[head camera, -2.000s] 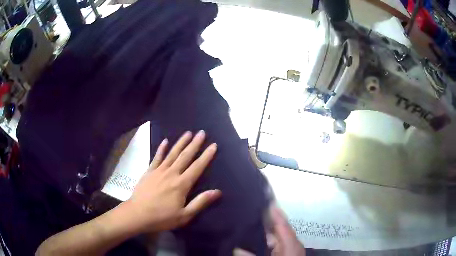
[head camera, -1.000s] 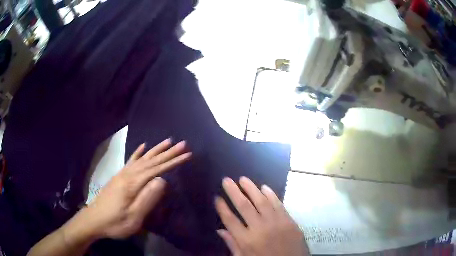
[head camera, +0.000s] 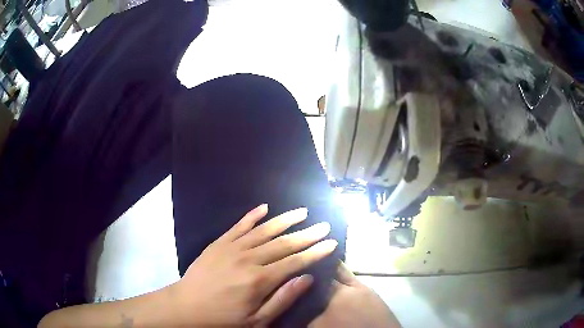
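Note:
A dark purple-black cut panel (head camera: 237, 141) with a rounded top end lies on the white table, its right edge at the bright light by the needle area. My left hand (head camera: 262, 269) lies flat on its lower part, fingers spread. My right hand (head camera: 355, 304) is at the panel's lower right edge, cut off by the bottom of the picture; its fingers are mostly hidden by my left hand and the cloth, so its grip cannot be told. The cream-white sewing machine head (head camera: 378, 122) stands to the right. Glare hides the presser foot and needle.
A wide pile of dark cloth (head camera: 96, 122) covers the left side and reaches the rear. The worn machine arm (head camera: 512, 134) fills the upper right. The yellowish machine bed (head camera: 474, 237) lies beneath it. Blurred metal rods and equipment stand at the far left.
The panel's rounded end now shows beside the machine, and its right edge has come to the needle area. My left hand has moved right, partly covering my right hand. The view is closer to the machine.

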